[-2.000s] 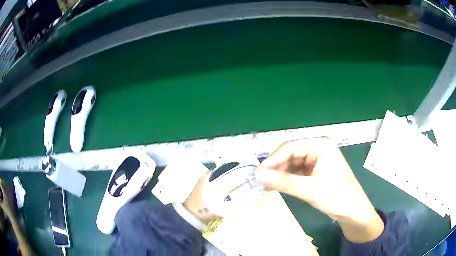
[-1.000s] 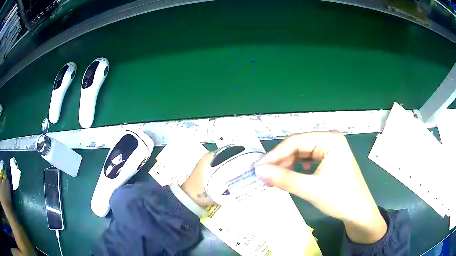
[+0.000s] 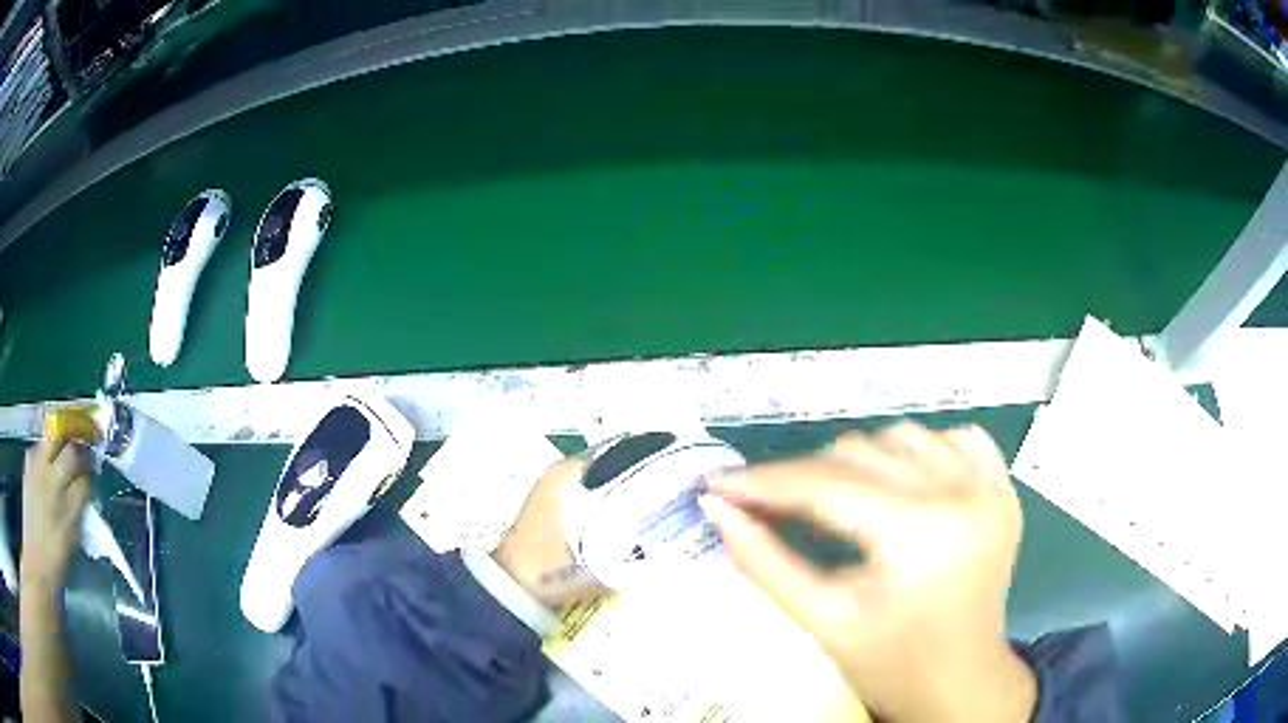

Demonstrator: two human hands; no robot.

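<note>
My left hand holds a white handset with its wide head turned up; part of its black oval panel shows at the top left. My right hand is blurred, with thumb and forefinger pinched at the right side of the handset's head. A small clear film piece with fine print lies at or on the head, by the fingertips. Whether it is stuck down I cannot tell. A label sheet with yellow blocks lies under both hands.
Another handset lies left of my left sleeve. Two handsets lie on the green belt. A dispenser bottle, a phone and another person's hand are at left. White sheets lie right, by the post.
The film piece has come closer against the handset's head, and my right hand has turned and blurred. The other person's hand has reached in to the dispenser bottle with something yellow at its fingers.
</note>
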